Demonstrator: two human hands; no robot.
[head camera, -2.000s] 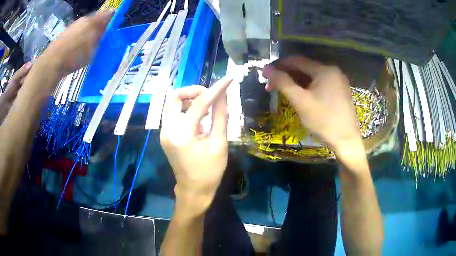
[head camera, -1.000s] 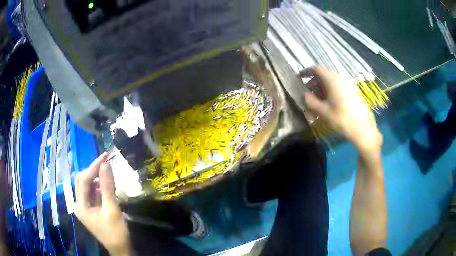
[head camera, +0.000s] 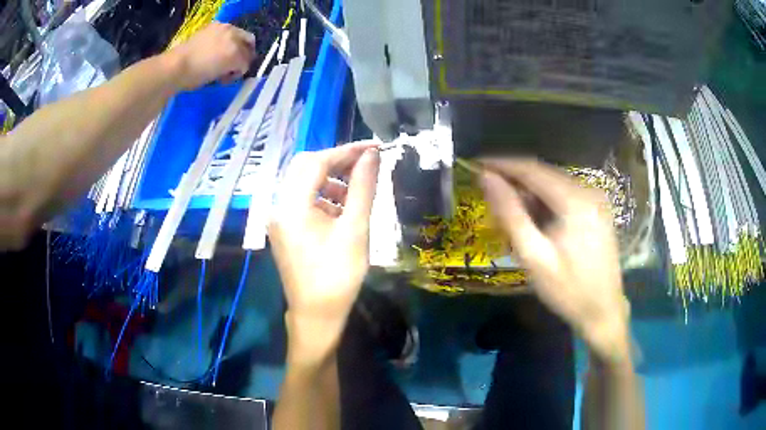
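My left hand (head camera: 323, 227) is at the front of the machine, with thumb and forefinger pinched on a tiny pale part (head camera: 386, 146) just below the machine head (head camera: 390, 76). My right hand (head camera: 554, 235) is to the right, over the open box (head camera: 642, 243). It is blurred and its fingertips hold a short thin yellow wire (head camera: 468, 165) that points left toward the machine head. Yellow wires (head camera: 458, 235) lie in a loose heap in the box, partly hidden by my right hand.
A blue bin (head camera: 323, 101) at left holds short white pieces, with three long white strips (head camera: 227, 168) across it and blue tails hanging. Another person's arm (head camera: 92, 126) reaches over the bin. White strips with yellow tails (head camera: 714, 185) lie at right. A clear bag (head camera: 71, 59) is far left.
My right hand has moved back from the white strips at right to near the machine head, now with a yellow wire. My left hand is back up below the head. The view has swung left.
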